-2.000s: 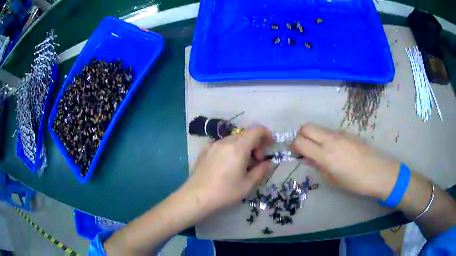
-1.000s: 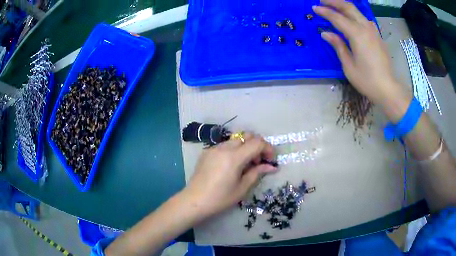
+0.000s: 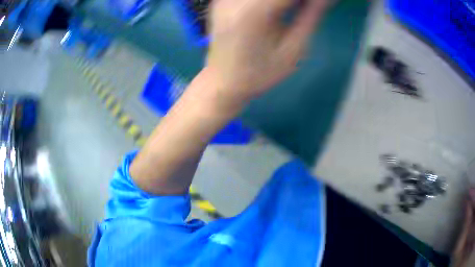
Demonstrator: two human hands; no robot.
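The view is blurred. My left hand (image 3: 255,49) is raised at the top centre, over the green bench and partly in front of a blue tray; its fingertips are cut off or blurred, so I cannot tell if it holds anything. A strip of skin at the right edge seems to be part of my right hand (image 3: 466,229), mostly out of the picture. The heap of small black and silver components (image 3: 411,185) lies on the beige cardboard sheet (image 3: 359,135). The bundle of black wires (image 3: 395,72) lies above the heap.
The large blue tray (image 3: 437,31) shows at the top right corner. The blue parts tray (image 3: 182,23) is partly hidden behind my left hand. Blue bins (image 3: 159,91) stand below the bench edge. Yellow-black tape (image 3: 122,117) runs along the floor. My blue sleeve (image 3: 208,234) fills the lower middle.
The view has swung to the left and tilted. My left hand has left the rows of silver parts and risen leftward. My right hand has gone from the large tray to the right edge.
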